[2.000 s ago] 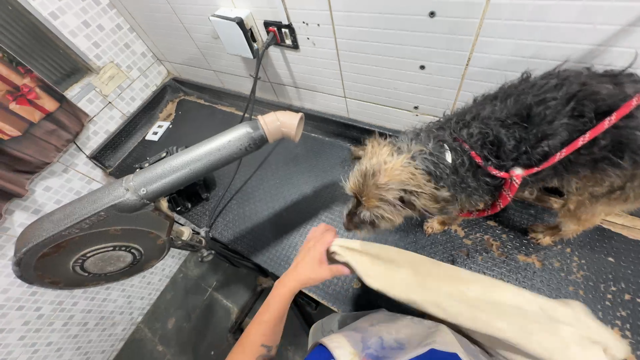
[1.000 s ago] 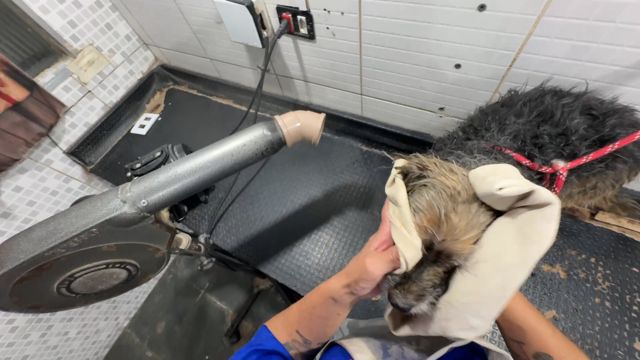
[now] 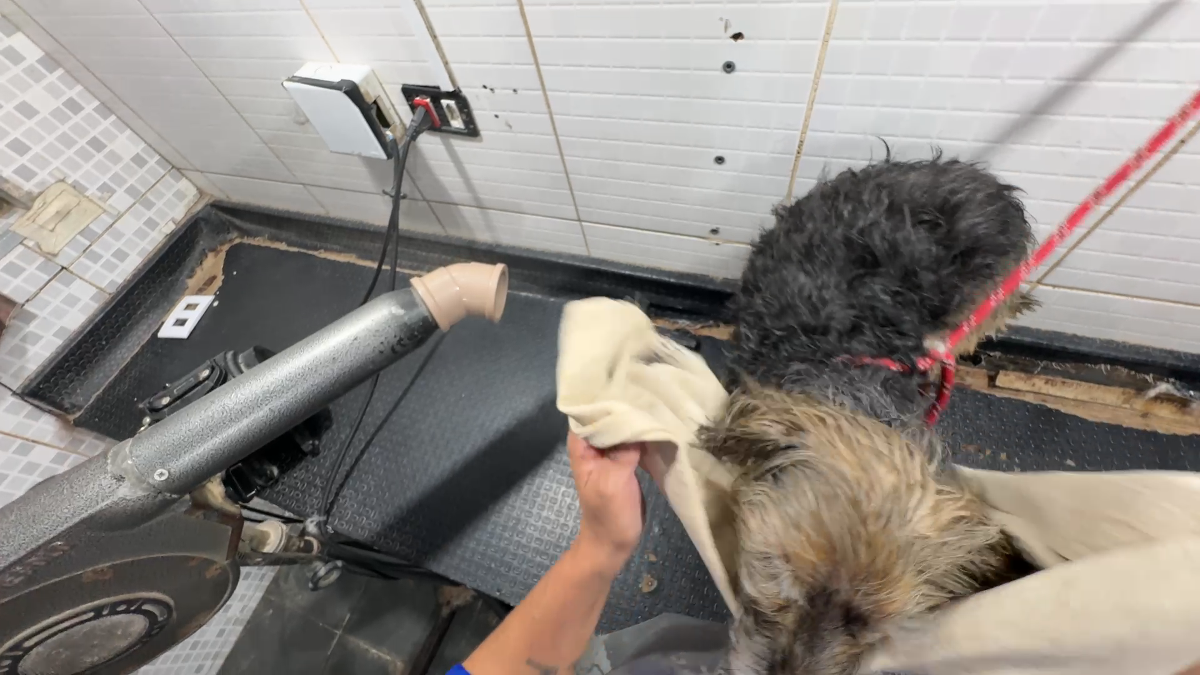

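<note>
A small dog with curly black fur on its body (image 3: 872, 262) and a tan head (image 3: 834, 506) stands on the black rubber-matted table, its head low toward me. My left hand (image 3: 607, 487) grips one end of a cream cloth (image 3: 628, 375), raised at the left of the dog's head. The cloth's other part (image 3: 1059, 600) spreads at the right of the head; my right hand is not in view. A red patterned leash (image 3: 1078, 234) runs from the dog's neck up to the right.
A grey metal blower with its nozzle pipe (image 3: 281, 403) and beige elbow tip (image 3: 464, 291) stands at the left. Black cables (image 3: 389, 234) run from the wall socket (image 3: 441, 111). A white socket plate (image 3: 186, 317) lies on the black mat (image 3: 450, 459). A tiled wall borders the back.
Two seconds ago the cloth stretched in front of the dog; one second ago it wrapped both sides of its head. Now its left end is lifted away, and the right arm has left the view.
</note>
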